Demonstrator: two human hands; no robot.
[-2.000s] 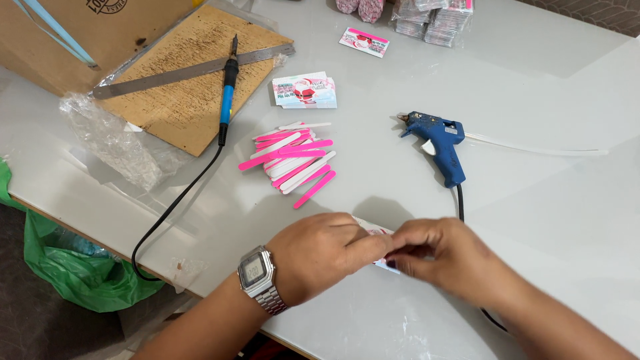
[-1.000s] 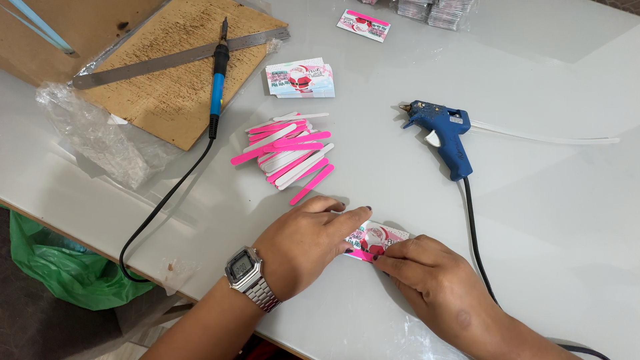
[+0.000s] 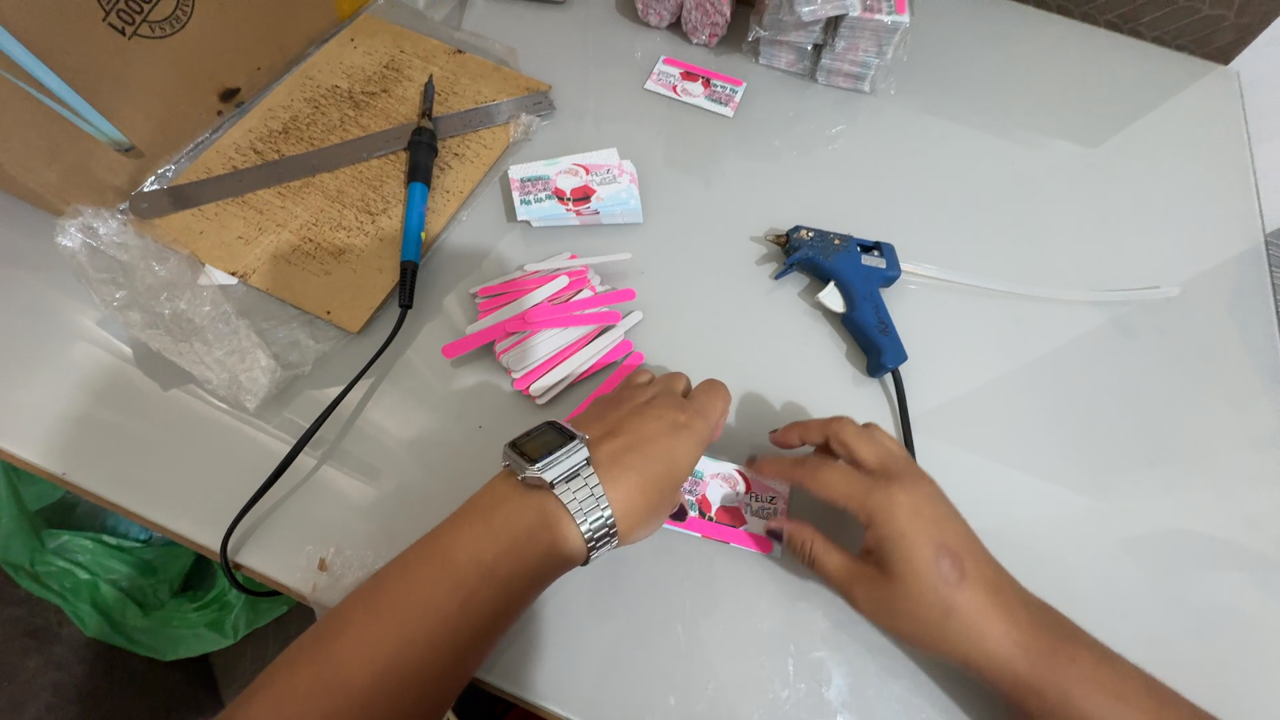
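A printed Santa card (image 3: 725, 500) with a pink nail file (image 3: 728, 535) along its near edge lies on the table between my hands. My left hand (image 3: 655, 440), with a metal watch at the wrist, covers the card's left end; its fingertips are mostly hidden, so its grip is unclear. At the card's right end, my right hand (image 3: 850, 500) has its thumb and fingers spread. Beyond my left hand is a pile of pink and white nail files (image 3: 560, 320), and behind that a stack of Santa cards (image 3: 575, 190).
A blue hot glue gun (image 3: 850, 280) with a glue stick lies on the right. On the left, a soldering iron (image 3: 415, 220) rests across a steel ruler (image 3: 270, 175) on a scorched board (image 3: 330, 240), beside crumpled clear plastic (image 3: 180, 310). Bagged packets (image 3: 840, 50) and another card (image 3: 695, 85) are at the back.
My right hand's fingers have opened from the card's right end. My left hand has turned so that its back and knuckles cover the card's left end.
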